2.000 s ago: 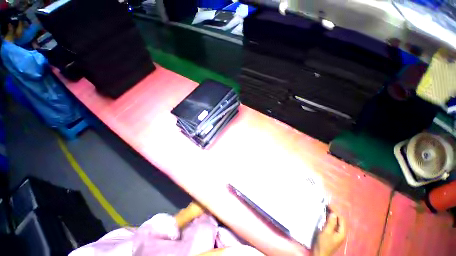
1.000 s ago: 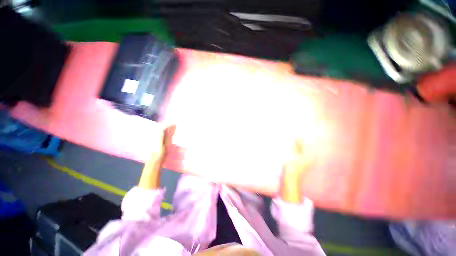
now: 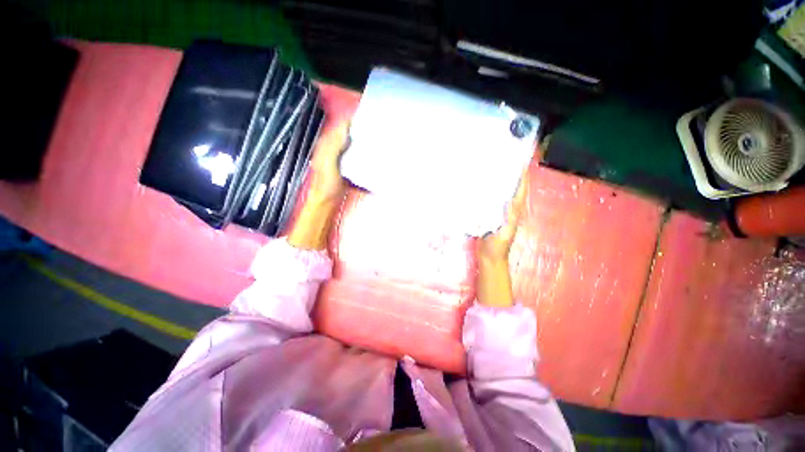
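Observation:
A tablet [image 3: 432, 146] with a pale silver-white back face and a small round camera mark at its upper right corner is held over the bench in front of me. My left hand [image 3: 335, 168] grips its left edge. My right hand [image 3: 507, 221] grips its lower right edge. Glare washes out much of the face, and I cannot tell whether more tablets lie under it. To the left, a fanned stack of tablets [image 3: 212, 124] lies on the bench, with a glossy black face on top and small white labels at the front.
The red-pink bench top [image 3: 574, 291] has a green strip behind it. Black piles stand at the back and far left. A pale fan [image 3: 748, 141] and an orange-red cylinder [image 3: 772, 213] are at the right. Black crates [image 3: 106, 380] are on the floor at lower left.
The pale slab seen two seconds ago at the bench's front right is now held by both hands near the back edge. The view has turned and steadied. The tablet stack now appears further left.

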